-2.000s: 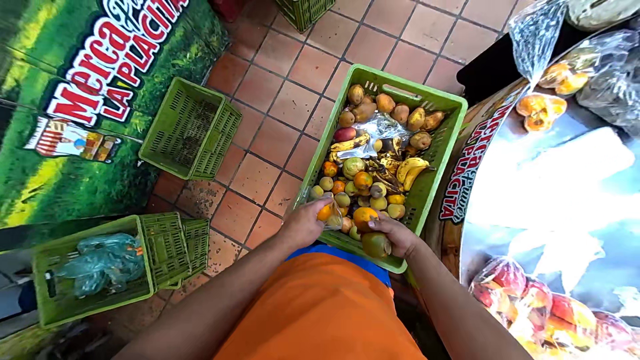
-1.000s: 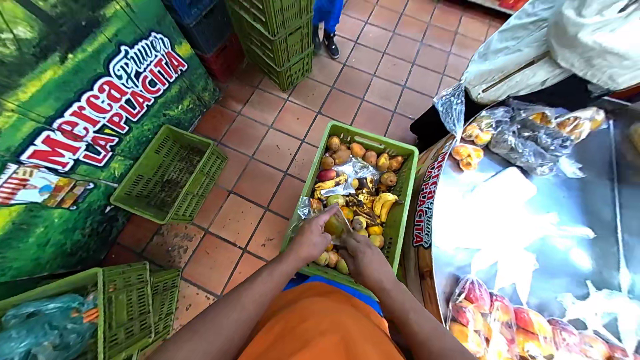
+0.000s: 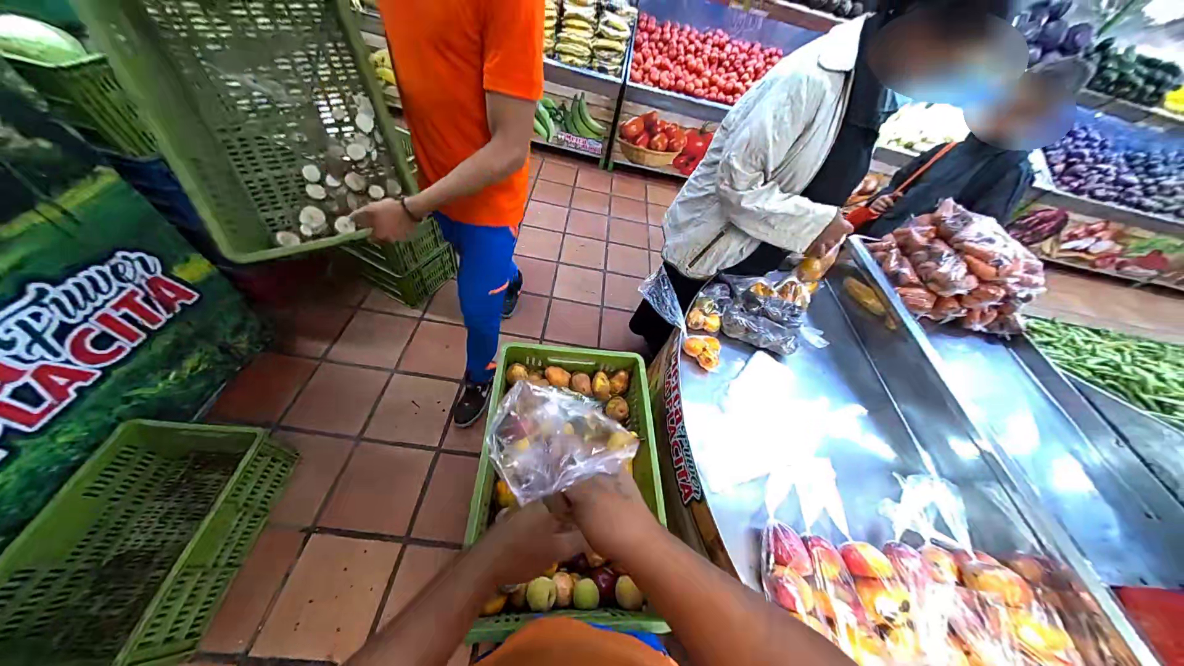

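Observation:
A clear plastic bag (image 3: 555,435) hangs over a green plastic crate (image 3: 658,481) of mixed fruit. My left hand (image 3: 536,536) and my right hand (image 3: 606,509) meet at the near edge of the bag, both closed on its gathered plastic. Whether fruit lies inside the bag or only shows through it, I cannot tell. Round brown-yellow fruits (image 3: 581,383) lie at the crate's far end. Green and dark red fruits (image 3: 585,593) lie at its near end, below my wrists.
A metal display counter (image 3: 832,388) on the right holds bagged mangoes (image 3: 869,561). An empty green crate (image 3: 139,536) stands on the tiled floor at left. A person in orange (image 3: 462,111) holds a large crate (image 3: 250,129) of pale round pieces. Another person in a white jacket (image 3: 758,166) leans over the counter.
The view has tilted up. My hands now hold a clear bag over the crate. A person in orange with a large crate has come into view at the left.

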